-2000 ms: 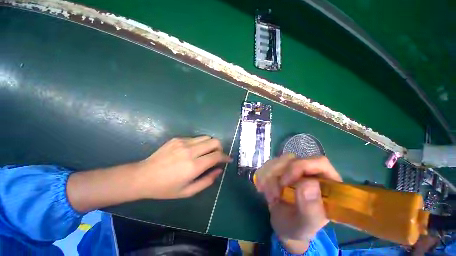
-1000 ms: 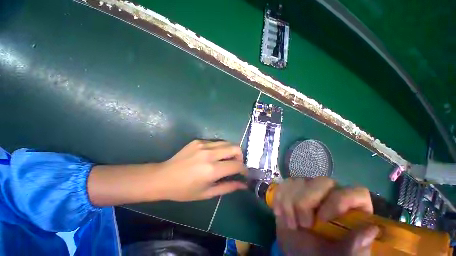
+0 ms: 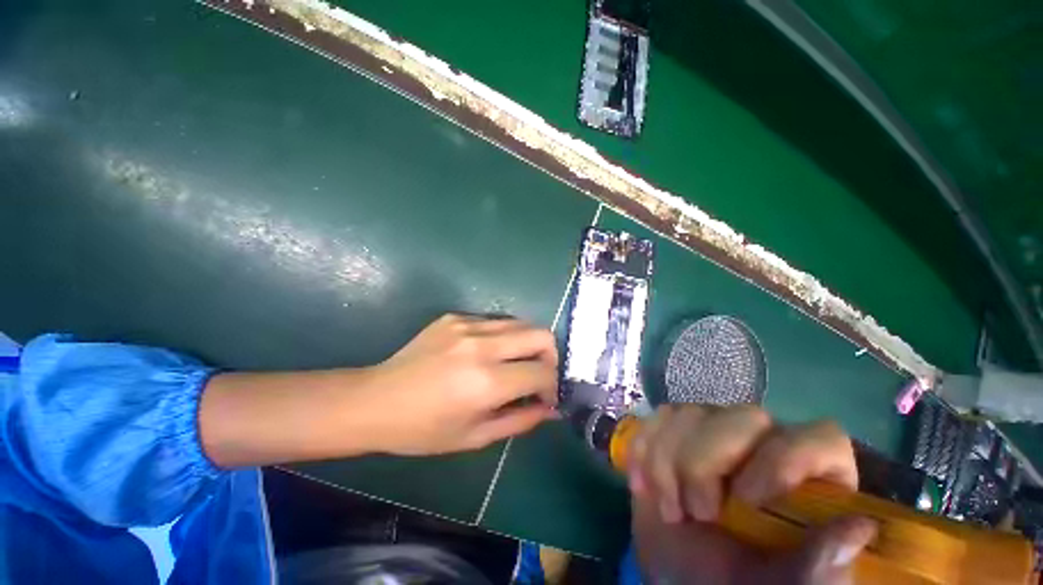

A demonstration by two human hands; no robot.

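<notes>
An open phone point(image 3: 608, 326) lies flat on the dark green bench mat point(image 3: 343, 229), its silver middle showing and its dark board end away from me. My left hand point(image 3: 475, 386) rests at the phone's lower left corner, fingers bent, fingertips at its edge; whether they pinch anything is hidden. My right hand point(image 3: 743, 491) is closed around an orange electric screwdriver point(image 3: 915, 543). Its dark nose point(image 3: 597, 429) points at the phone's bottom end. The bit tip is too small to make out. A round grey dotted plate point(image 3: 716, 363) lies right of the phone.
A chipped whitish ledge point(image 3: 515, 126) runs diagonally behind the phone. Beyond it, another open phone point(image 3: 614, 78) lies on the green conveyor belt point(image 3: 778, 149). At right are a small pink object point(image 3: 909, 397) and dark slotted racks point(image 3: 940, 440).
Since two seconds ago, the screwdriver and right hand have shifted lower right in view, and my left fingers have come to the phone's lower corner. In the last second the hands barely moved.
</notes>
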